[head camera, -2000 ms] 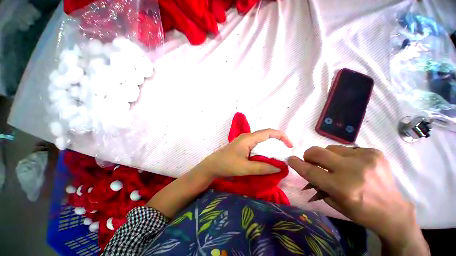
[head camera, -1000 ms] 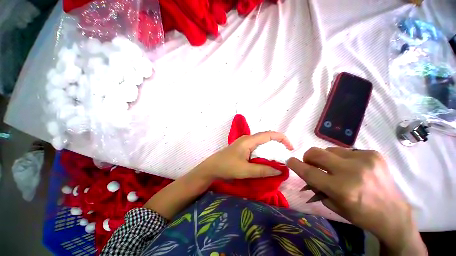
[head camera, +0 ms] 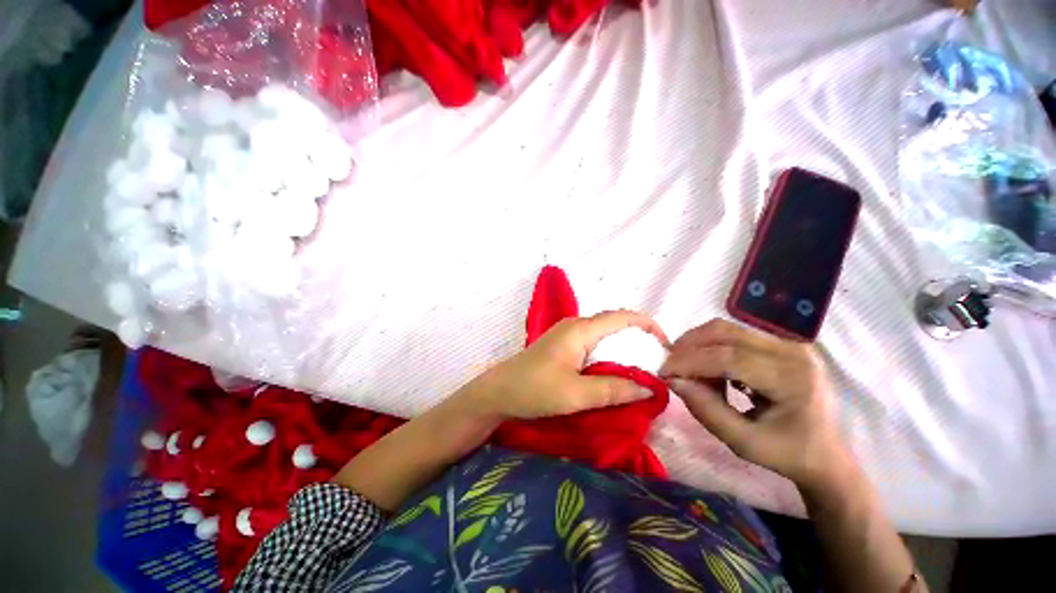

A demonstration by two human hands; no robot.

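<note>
A red plush piece [head camera: 579, 434] lies at the table's near edge against my apron, one narrow lobe [head camera: 551, 304] pointing away from me. A white pompom [head camera: 627, 350] sits against its red edge. My left hand [head camera: 554, 368] is closed around both, thumb on the red edge and index finger curved over the pompom. My right hand [head camera: 753, 388] is at the right side of the pompom, its thumb and index fingertips pinched together at the red edge. I cannot make out a needle or thread between them.
A clear bag of white pompoms [head camera: 220, 197] lies at left, with a red pile [head camera: 446, 46] at the far edge. A blue crate [head camera: 133, 533] of red pieces stands at lower left. A phone [head camera: 797, 253], a clear packet [head camera: 979, 151] and a small metal item [head camera: 954, 308] lie at right.
My right hand has turned and drawn in closer to the pompom, its fingers now more bunched. The dark pointed tips seen under it before no longer show. My left hand holds nearly the same place.
</note>
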